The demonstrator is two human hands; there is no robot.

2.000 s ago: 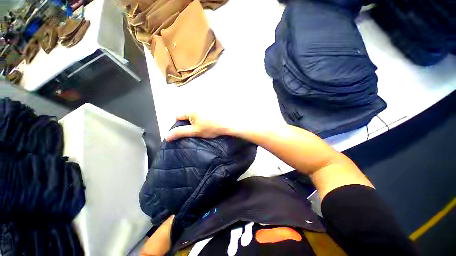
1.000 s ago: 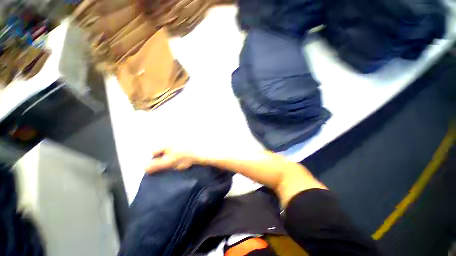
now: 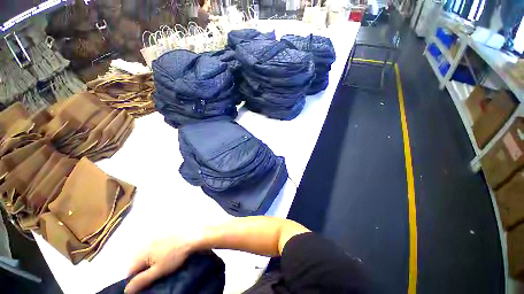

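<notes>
A dark navy backpack (image 3: 198,274) lies at the bottom edge of the view, at the table's near end, partly cut off. My right hand (image 3: 164,258) rests over its top with the fingers bent down on it; whether the fingertips grip the fabric is hard to see. My left hand is not in view. A short stack of navy backpacks (image 3: 230,163) lies on the white table just beyond my forearm, smooth panel side up.
Taller quilted backpack stacks (image 3: 192,86) stand further back on the white table (image 3: 155,184). Brown bag pieces (image 3: 86,201) lie in piles on the left. A dark floor with a yellow line (image 3: 409,172) runs on the right, beside shelves with cartons (image 3: 511,155).
The view has tilted up and turned right, showing the far table, aisle and shelves. The held backpack now sits lower and is mostly out of frame. My left forearm has left the view.
</notes>
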